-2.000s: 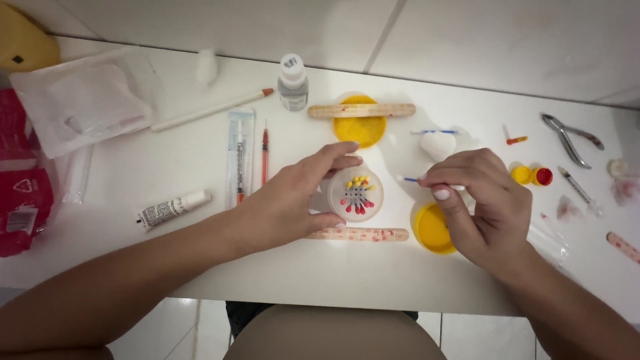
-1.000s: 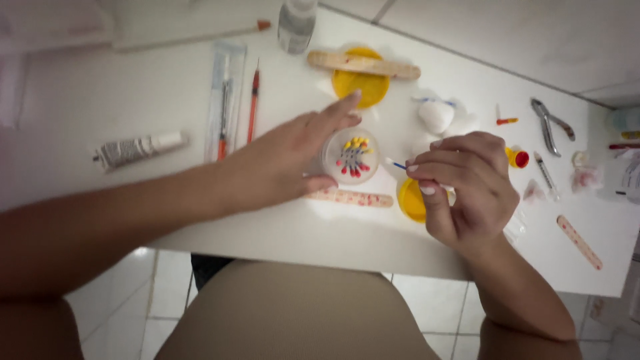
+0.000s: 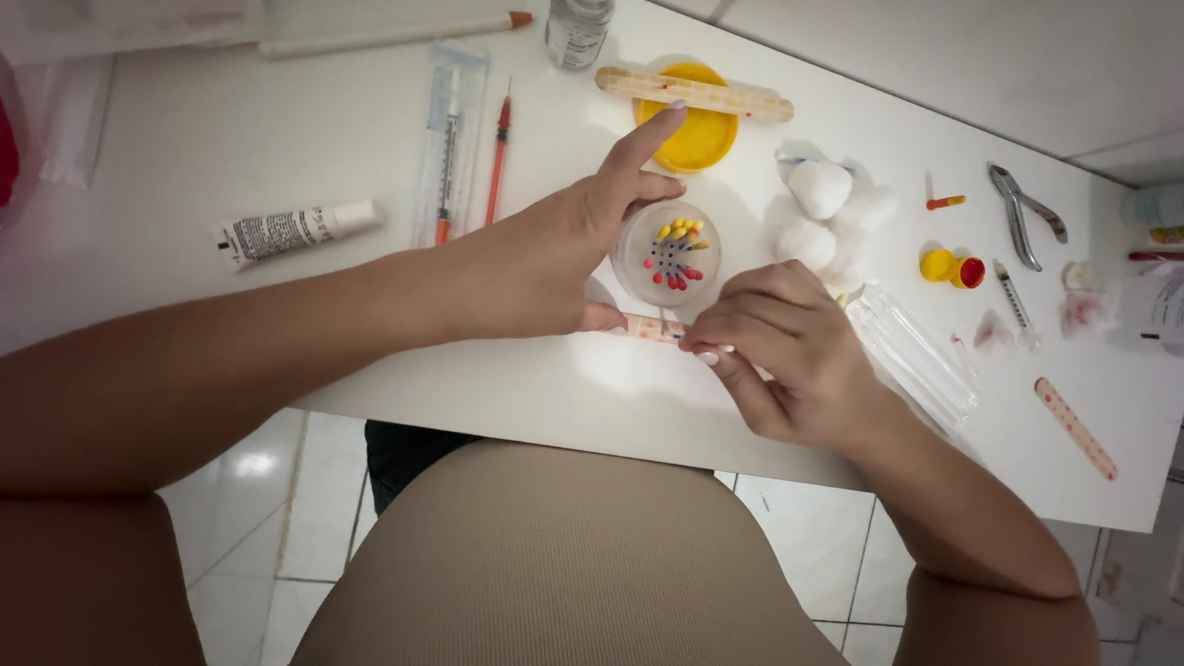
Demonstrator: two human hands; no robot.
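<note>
My left hand (image 3: 573, 240) lies at the left side of a round clear plastic container (image 3: 668, 254), fingers spread, its thumb at a patterned wooden stick (image 3: 652, 327). Several cotton swabs with yellow and red tips (image 3: 682, 229) stand in the container. My right hand (image 3: 777, 342) pinches a thin swab with a white end (image 3: 727, 349) over the right end of that stick; its other end is partly hidden. Beyond my left fingers, a second patterned stick (image 3: 694, 93) rests across a yellow round lid or dish (image 3: 698, 139).
Cotton balls (image 3: 820, 189) and clear plastic packaging (image 3: 911, 361) lie right of the container. Farther right are metal nippers (image 3: 1017, 217), small yellow pots (image 3: 938, 265), a syringe (image 3: 1015, 301) and a spotted stick (image 3: 1076, 428). At left lie a tube (image 3: 296, 233), a packaged syringe (image 3: 450, 148) and an orange syringe (image 3: 499, 153).
My right hand has moved left and down with the swab, from beside the container to the stick below it. The yellow dish earlier seen by this hand is now hidden.
</note>
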